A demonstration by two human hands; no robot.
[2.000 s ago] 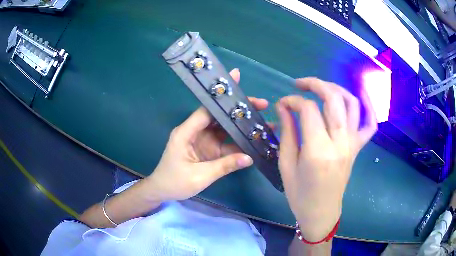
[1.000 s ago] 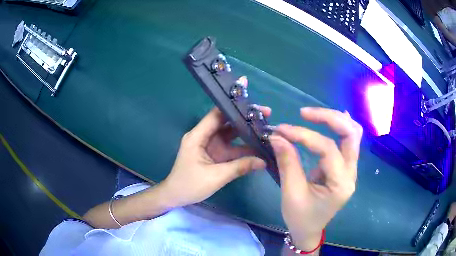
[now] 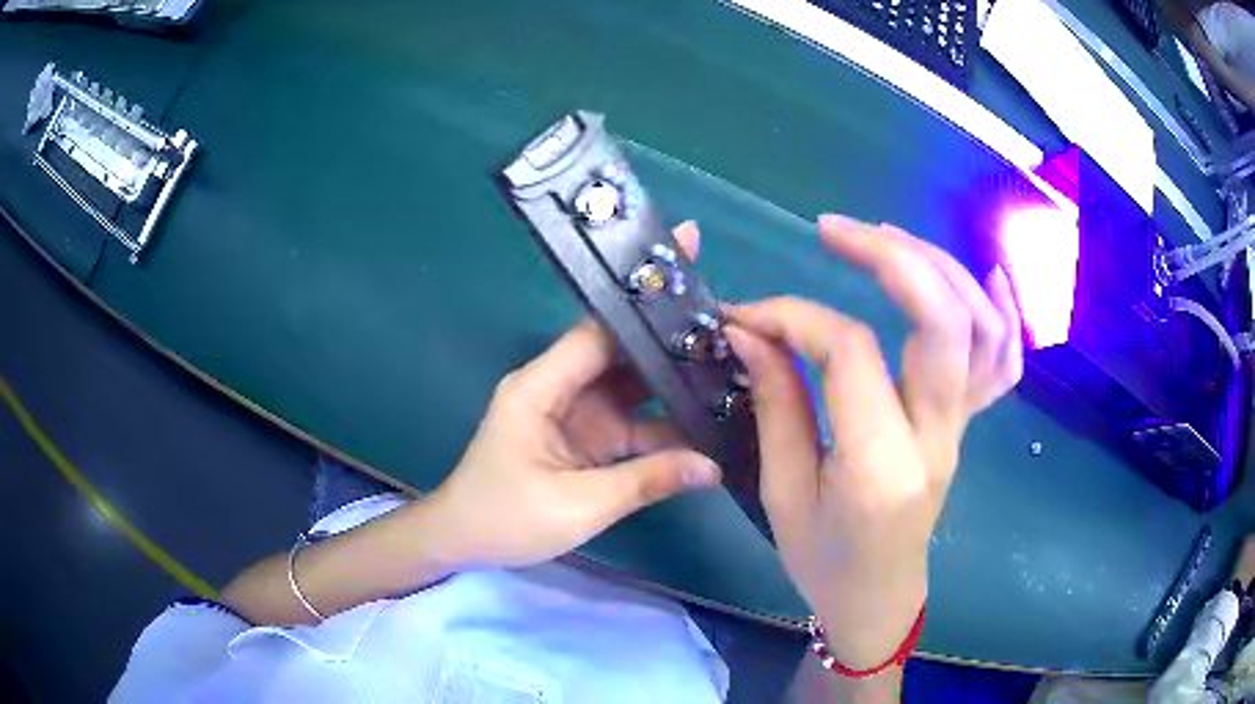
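A dark grey bar fixture (image 3: 619, 296) is held tilted above the green mat, its upper end to the left. Small round parts (image 3: 648, 279) with shiny rims sit in a row along it; the top one glares white. My left hand (image 3: 551, 461) is closed around the middle of the bar from below, thumb on the near side. My right hand (image 3: 867, 426) has its thumb and index finger together at the bar's right edge, beside the third round part. Whether a small part is between those fingertips cannot be told. The bar's lower end is partly hidden behind my right hand.
A lamp box (image 3: 1149, 371) with a glaring violet-white opening stands at right. A silver metal frame fixture (image 3: 110, 154) lies at far left. A perforated black tray (image 3: 919, 30) and white paper (image 3: 1087, 103) are at the back. A thin black strip (image 3: 1180, 594) lies near the right edge.
The bar has shifted right and turned steeper since the first frame. My right fingertips came down onto it, then moved up along its edge from near the fourth part to the third.
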